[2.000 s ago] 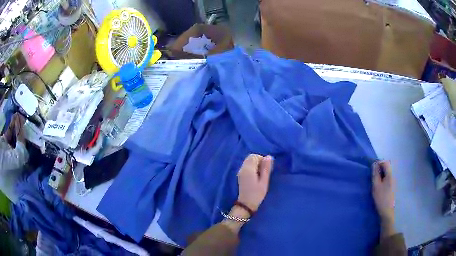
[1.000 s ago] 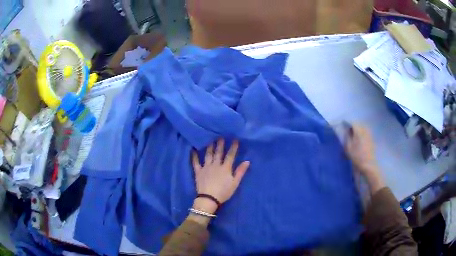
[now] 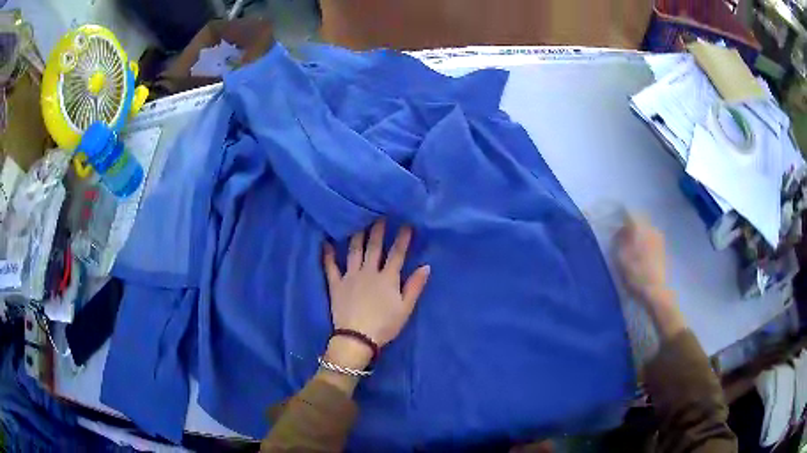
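A large blue garment (image 3: 495,292) lies spread over the table (image 3: 575,115), with folds at its upper middle and a sleeve-like part laid across it. My left hand (image 3: 370,283) lies flat on the garment's middle, palm down, fingers spread, holding nothing. My right hand (image 3: 639,261) is just to the right of the garment's right edge, over the table. It is blurred, and whether its fingers hold anything cannot be told.
A yellow fan (image 3: 91,84) and a blue bottle (image 3: 112,159) stand at the left. A black phone (image 3: 94,320) and bagged items (image 3: 40,221) lie near them. Papers (image 3: 739,190) with a tape roll lie at the right. A brown carton surface is behind the table.
My left hand opened from a closed pinch and now lies flat on the garment. My right hand left the garment's right edge. The view has turned to the right.
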